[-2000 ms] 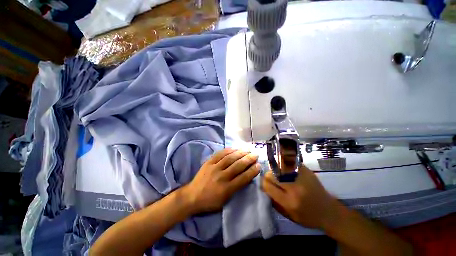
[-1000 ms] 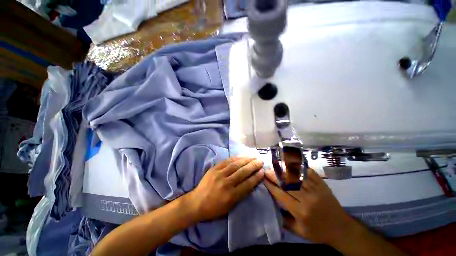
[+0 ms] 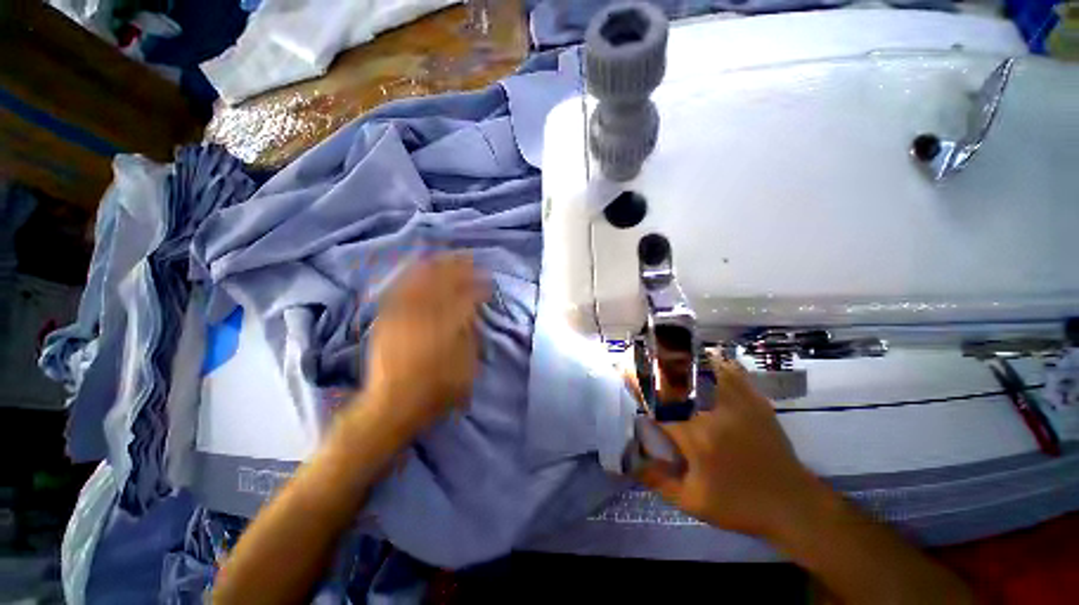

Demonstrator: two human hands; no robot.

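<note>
The blue-grey garment (image 3: 308,254) lies bunched on the table left of the white sewing machine head (image 3: 805,213). A flat band (image 3: 574,408) of the same cloth runs from under the head towards the table's front edge. My left hand (image 3: 426,337) is blurred and lies over the bunched cloth; whether it grips it I cannot tell. My right hand (image 3: 722,455) is below the shiny looped metal guard (image 3: 674,360), with the band's edge pinched between its thumb and fingers. The needle and presser foot are hidden.
A stack of cut pieces (image 3: 142,331) hangs at the table's left. Snips with a red part (image 3: 1027,408) lie at the right. A brown plastic-wrapped package (image 3: 367,89) and white cloth (image 3: 296,47) are behind. The ruler-marked front edge (image 3: 935,502) is nearest me.
My left hand has moved from the band beside the needle area, up and left onto the bunched cloth. The band's near end has shifted up. My right hand remains by the guard.
</note>
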